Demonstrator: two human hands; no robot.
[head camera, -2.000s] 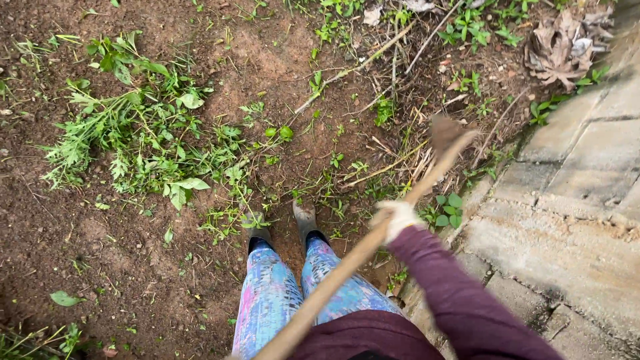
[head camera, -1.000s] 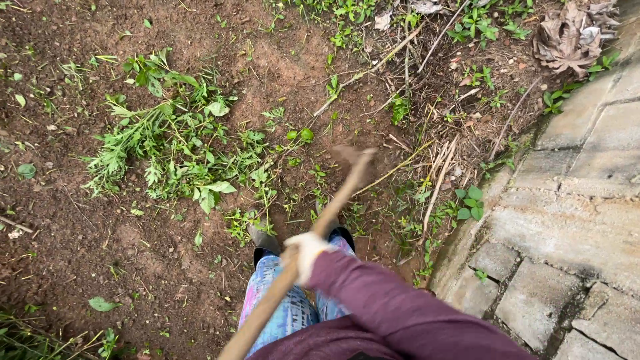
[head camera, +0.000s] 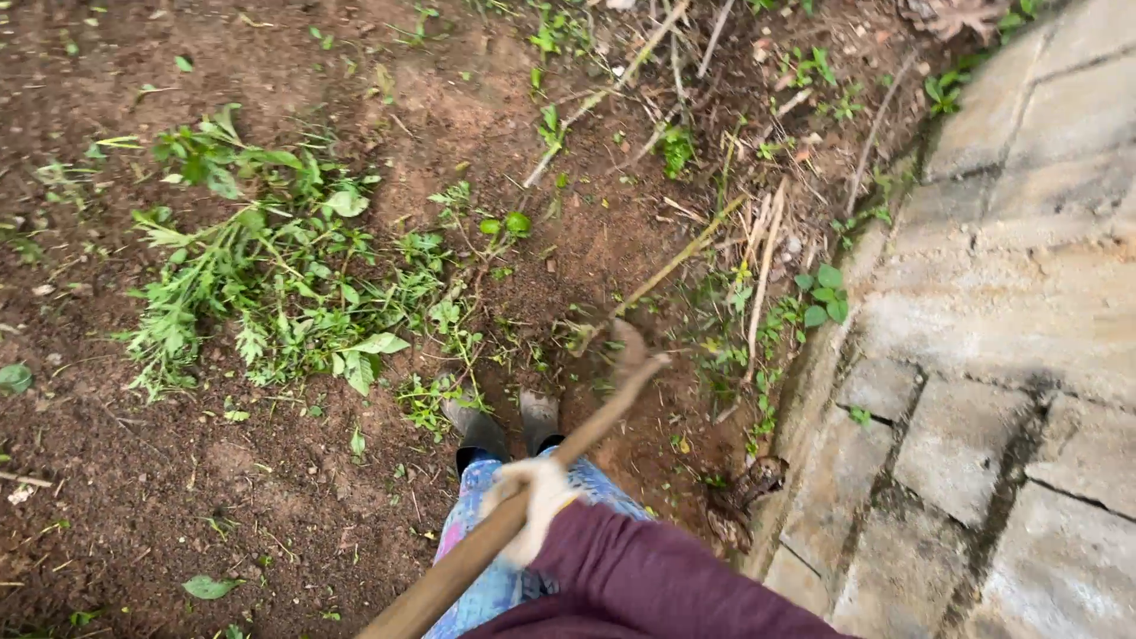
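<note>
My right hand, in a pale glove, is closed around the wooden handle of a hoe. The handle runs from the bottom edge up and right past my boots. Its blurred metal blade is at or just above the red-brown soil, by some small weeds and a thin stalk. My left hand is out of view. Left of the blade lies a heap of uprooted green weeds, its nearer edge reaching the boots.
A wall or slope of concrete blocks rises along the right. Dry stems and small green plants line its foot. A long pale stick lies at the top, and large dry leaves are at the top right.
The hoe blade has come down from the upper right toward the ground close to my boots. My right hand has moved nearer my legs, still gripping the handle.
</note>
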